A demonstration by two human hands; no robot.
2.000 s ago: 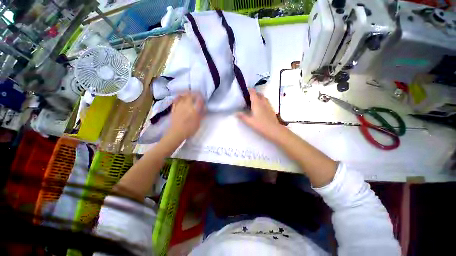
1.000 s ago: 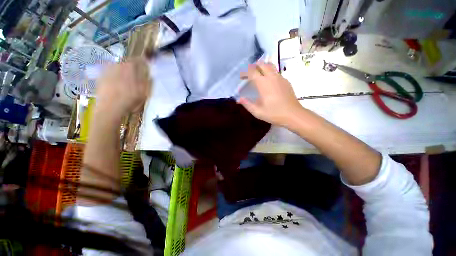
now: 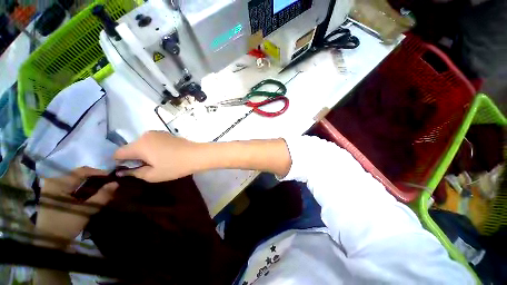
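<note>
A large maroon fabric (image 3: 161,228) hangs over the table's front edge at the lower left. A pale grey-white garment piece (image 3: 83,131) with dark bands lies on the table behind it. My right hand (image 3: 161,157) pinches the cloth edge where maroon meets pale, with fingers closed on it. My left hand (image 3: 72,200) is beside it at the left, gripping the maroon edge; dark blurred streaks partly cover it. The sewing machine head (image 3: 161,55) stands beyond my hands, its needle area to the right of the pale cloth.
Scissors with green and red handles (image 3: 267,100) lie right of the needle. Black-handled shears (image 3: 339,40) lie farther back. A green basket (image 3: 58,55) stands at the back left. A red basket (image 3: 364,161) and another green basket (image 3: 464,145) stand at the right.
The view has turned to the right. The maroon fabric was spread out below the pale cloth and now hangs at the lower left. My left hand, earlier raised near the fan, now grips the cloth beside my right.
</note>
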